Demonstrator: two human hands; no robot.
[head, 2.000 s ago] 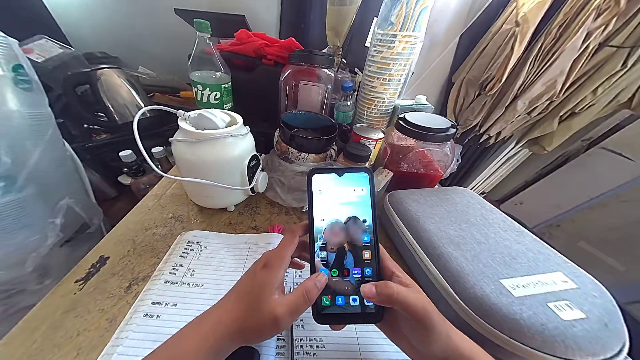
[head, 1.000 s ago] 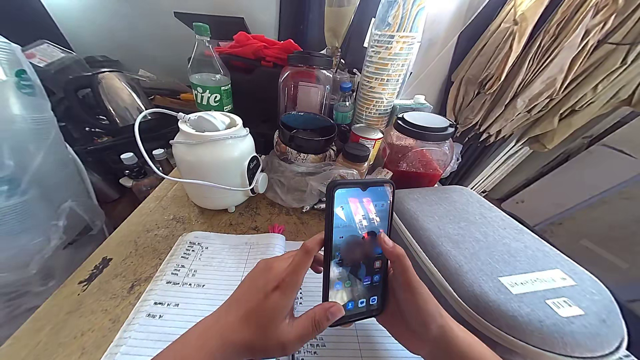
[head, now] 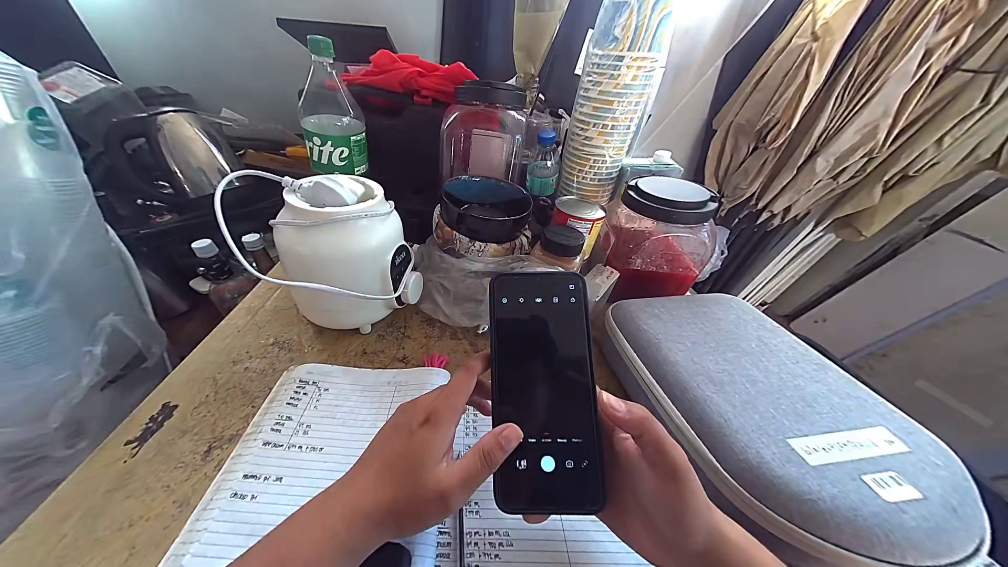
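A black smartphone is held upright between both hands above an open lined notebook with handwriting. Its screen shows a camera app with a dark preview and a pale round shutter button. My left hand grips the phone's left edge, thumb over the lower left of the screen, fingers partly hidden behind it. My right hand holds the right edge and lower back, with one fingertip showing under the phone. A dark object lies on the notebook at the bottom edge, partly hidden by my left forearm.
A white blender base with a wrapped cord stands behind the notebook, near a Sprite bottle. Behind the phone are a black bowl, a jar of red contents and stacked paper cups. A grey fabric case lies at right.
The phone's screen has gone from the home screen to a camera app with a dark preview. Both hands have kept hold of the phone, which leaned and shifted slightly between frames.
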